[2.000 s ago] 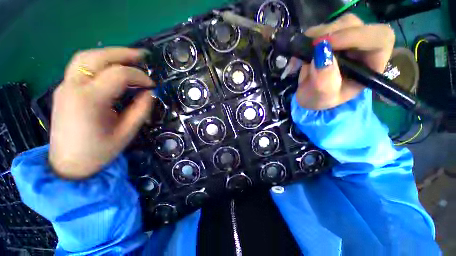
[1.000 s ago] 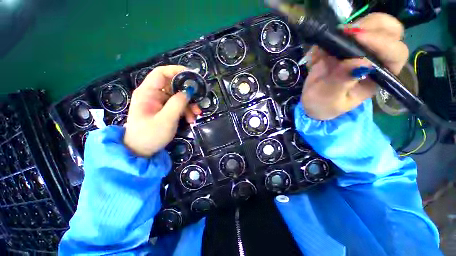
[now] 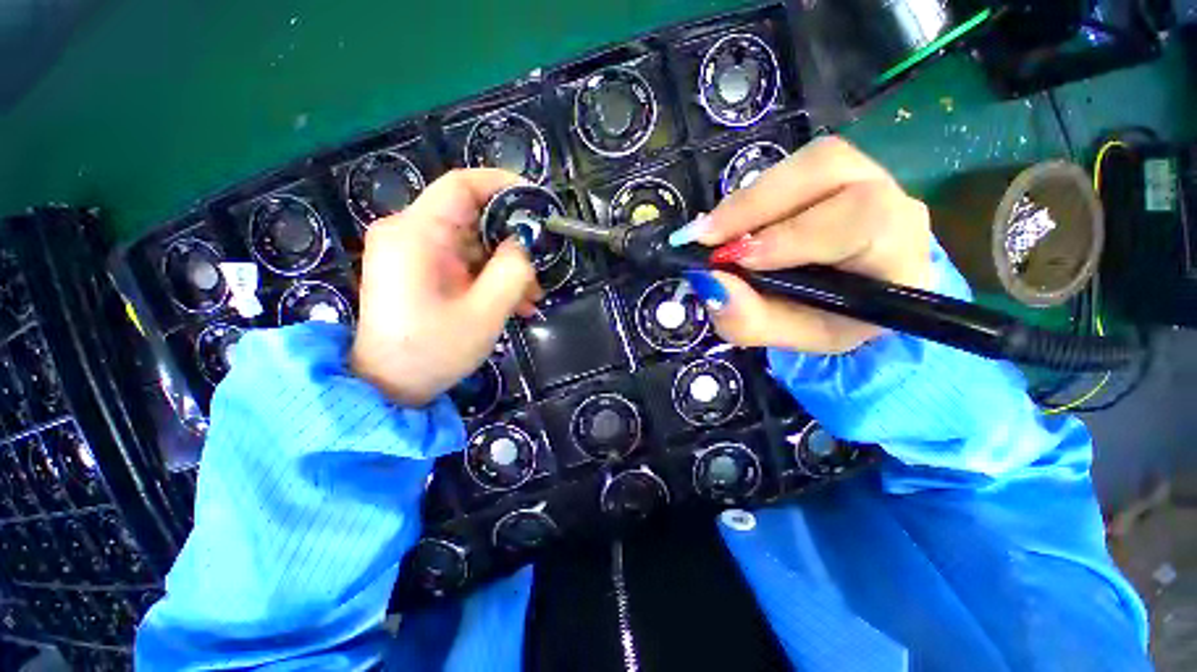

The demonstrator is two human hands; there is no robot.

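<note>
My left hand [image 3: 440, 289] pinches a round black speaker unit [image 3: 505, 217] between thumb and fingers, held above the tray. My right hand [image 3: 814, 250] grips the black soldering iron [image 3: 866, 299] like a pen. The iron's metal barrel points left and its tip is at the unit's face; whether it touches is hard to tell. Below lies the black blister tray [image 3: 670, 66] with round units in its square pockets. One pocket [image 3: 572, 344], just below and right of my left hand, holds no unit. My hands hide part of the tray.
A tan-brown cup [image 3: 1079, 236] with silvery bits stands right of the tray. A solder wire spool [image 3: 906, 33] with a green edge is at the top right, near a dark object [image 3: 1070, 46]. Stacked blister trays [image 3: 66, 486] lie far left. A black box [image 3: 1162, 197] sits at the right edge.
My left hand has taken a unit from its pocket, leaving that pocket empty, and holds it up. My right hand has moved down and left, bringing the iron's tip to the unit.
</note>
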